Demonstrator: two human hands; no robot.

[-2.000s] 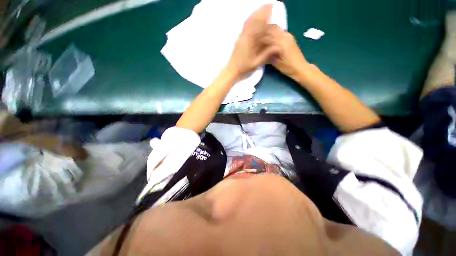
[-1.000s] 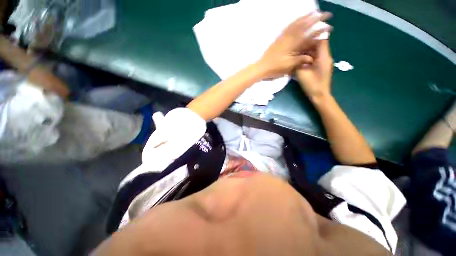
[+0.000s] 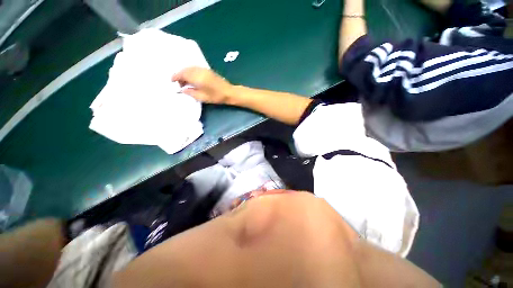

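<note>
A large white cloth-like pile (image 3: 149, 93) lies on the green surface (image 3: 270, 50), left of centre. My right hand (image 3: 203, 85) is over its right edge, with thumb and fingers curled close together. White shows at the fingertips, but I cannot tell whether it is a held piece or the pile behind. A small white lobed part (image 3: 231, 55) lies loose beyond my right hand. My left hand is not in view.
A pale rail (image 3: 67, 70) curves along the far side, with a grey upright (image 3: 112, 12) behind the pile. Clear plastic (image 3: 16, 194) lies at the left edge. A neighbour's dark striped sleeve (image 3: 416, 73) and forearm reach in at the right. Blurred skin shows at lower left.
My hands were together over the pile's right side; now only my right hand shows there. My view has swung, so the pile sits farther left and the neighbour's sleeve shows more.
</note>
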